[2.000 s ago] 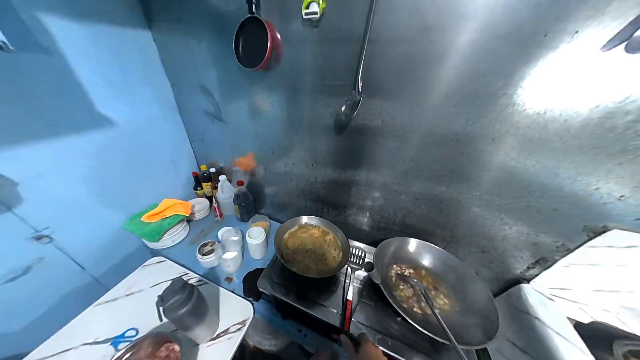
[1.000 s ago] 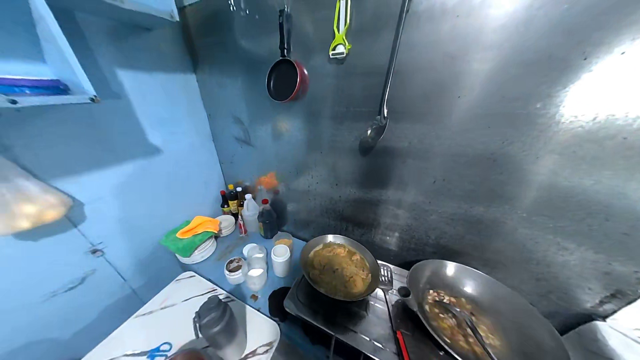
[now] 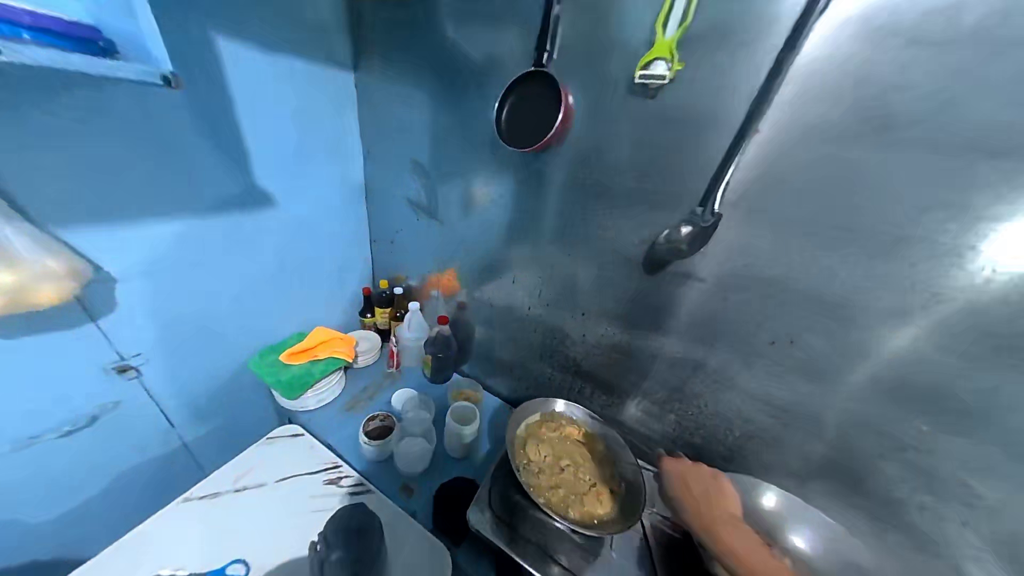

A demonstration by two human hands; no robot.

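Observation:
My right hand reaches in from the lower right, between two metal pans on the stove. Its fingers are curled close to the right rim of the left pan, at what looks like a small side handle; whether they grip it is unclear. Pieces of food in thick yellowish-brown sauce lie in that pan, over the left part of the stove. Behind my wrist, the larger right pan is partly hidden, and its contents are out of sight. My left hand is out of view.
Left of the stove stand open plastic jars, sauce bottles and stacked plates under green and orange cloths. A dark jug stands on the marble-patterned top. A small frying pan, peeler and ladle hang above.
My right hand has come in beside the left pan, where one second ago the slotted spatula's head and red handle showed; these are now out of sight. The view has swung left.

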